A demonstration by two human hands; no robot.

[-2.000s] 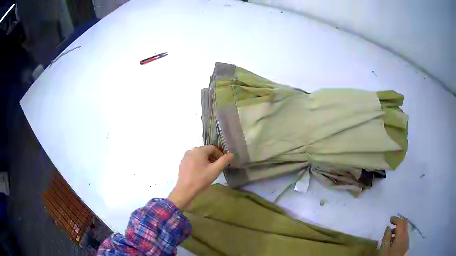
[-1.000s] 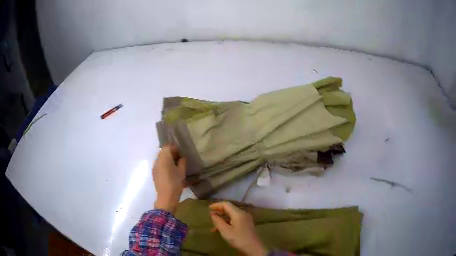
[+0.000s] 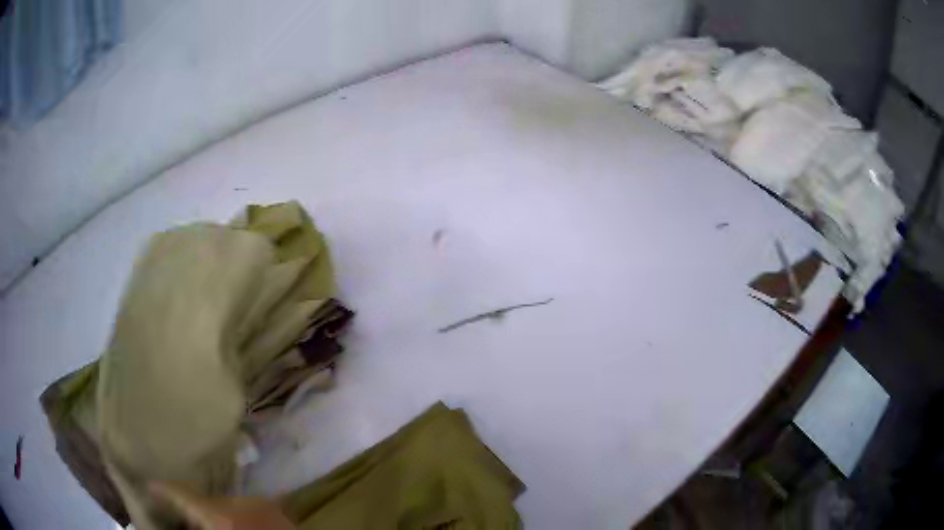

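Observation:
The tied sleeve bundle (image 3: 192, 342) lies at the left of the table, its pale green top layer raised and curving down towards the bottom edge. Olive (image 3: 300, 243) and dark brown layers show at its far end. My right hand (image 3: 230, 511), as it seems, is blurred and cut off by the bottom edge, against the bundle's near part; its fingers cannot be made out. My left hand is not in view. A separate olive sleeve piece (image 3: 414, 478) lies flat at bottom centre. A small white tag (image 3: 246, 452) shows beside the bundle.
The white table (image 3: 590, 228) has a loose thread strip (image 3: 497, 314) near its middle. Red snips (image 3: 18, 458) lie at the far left. Brown scrap with a pale cord (image 3: 789, 285) is at the right corner. White cloth (image 3: 782, 129) is heaped beyond the right edge.
The view has swung to the right, so the bundle and snips appear further left. The bundle's pale top layer is now raised and bent. My left hand has left the view.

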